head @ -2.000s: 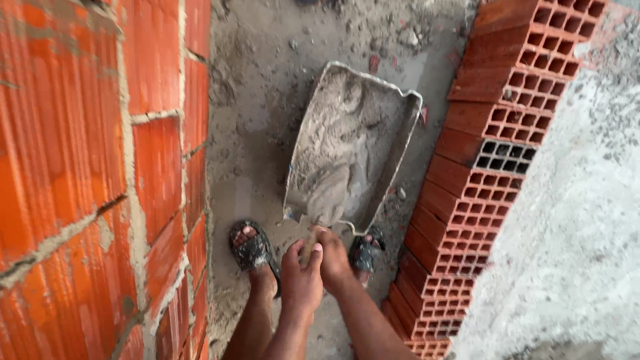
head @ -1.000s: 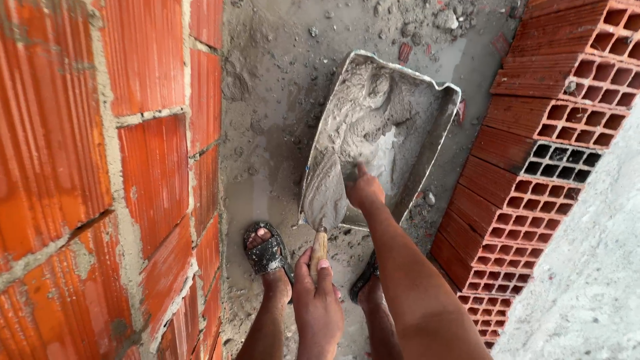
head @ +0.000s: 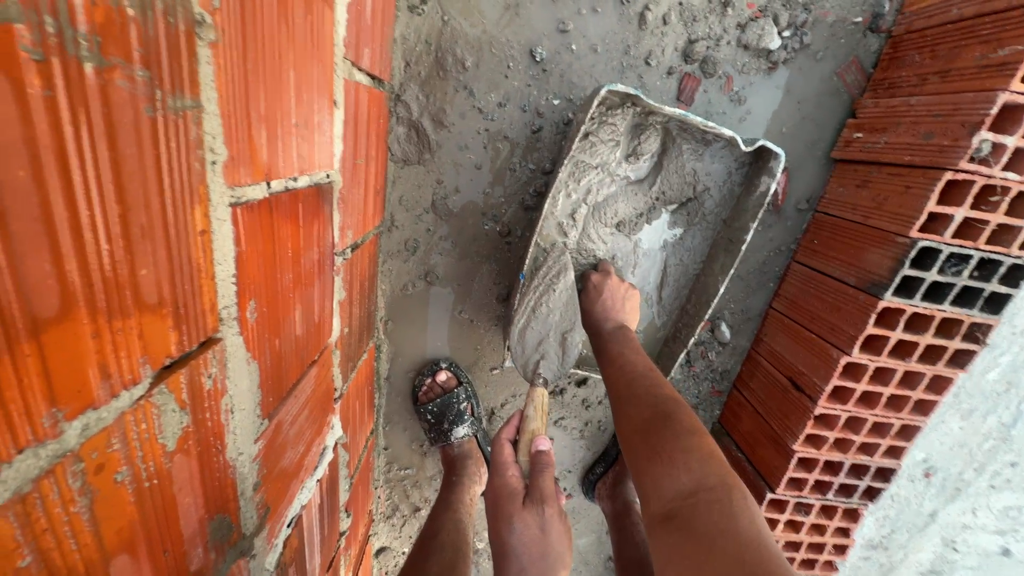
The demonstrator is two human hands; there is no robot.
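A mortar trough with a ragged rim lies on the wet ground, partly filled with grey mortar. My left hand grips the wooden handle of a masonry trowel, whose blade is coated with mortar over the trough's near left part. My right hand is inside the trough, just right of the blade, with its fingers curled at the mortar. Whether those fingers hold something cannot be made out.
A wall of red hollow bricks with mortar joints rises at the left. Stacked hollow bricks stand at the right beside a pale rough surface. My sandalled feet are below the trough. Stones and brick bits lie beyond it.
Two seconds ago both hands were together at the trough's near edge. They have since parted: the right reached into the trough, while the left holds the trowel handle.
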